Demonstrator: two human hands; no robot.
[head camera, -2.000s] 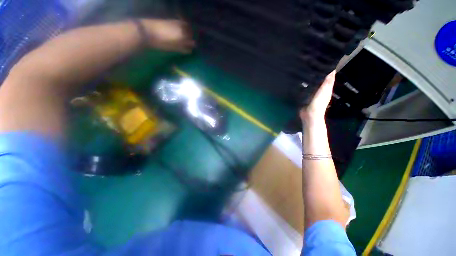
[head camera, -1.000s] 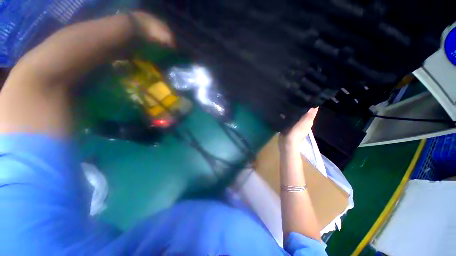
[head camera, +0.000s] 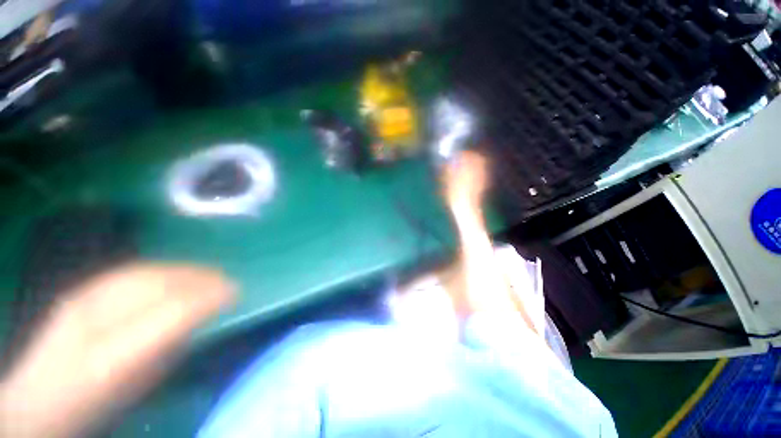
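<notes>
My left hand (head camera: 167, 295) is strongly blurred at the lower left, over a dark ribbed tray (head camera: 73, 239) on the green mat; no held object can be made out. My right hand (head camera: 465, 175) is small, overexposed and blurred near the middle, beside the left edge of the black ribbed trays (head camera: 591, 85) at the upper right. Its fingers are not clear. An open clear plastic bag (head camera: 259, 175) forms a whitish ring around dark contents, beyond my left hand.
A yellow box (head camera: 392, 115) stands beyond my right hand, with a shiny plastic bag (head camera: 451, 124) beside it and a dark object (head camera: 336, 141) to its left. Thin cords lie nearby. White paper (head camera: 524, 269) is by the bench edge. A pale open-fronted cabinet (head camera: 724, 282) stands right.
The view has swung left. My left hand has moved from the black trays down to the lower left. My right hand is now further up beside the trays. The ring-shaped bag has come into view.
</notes>
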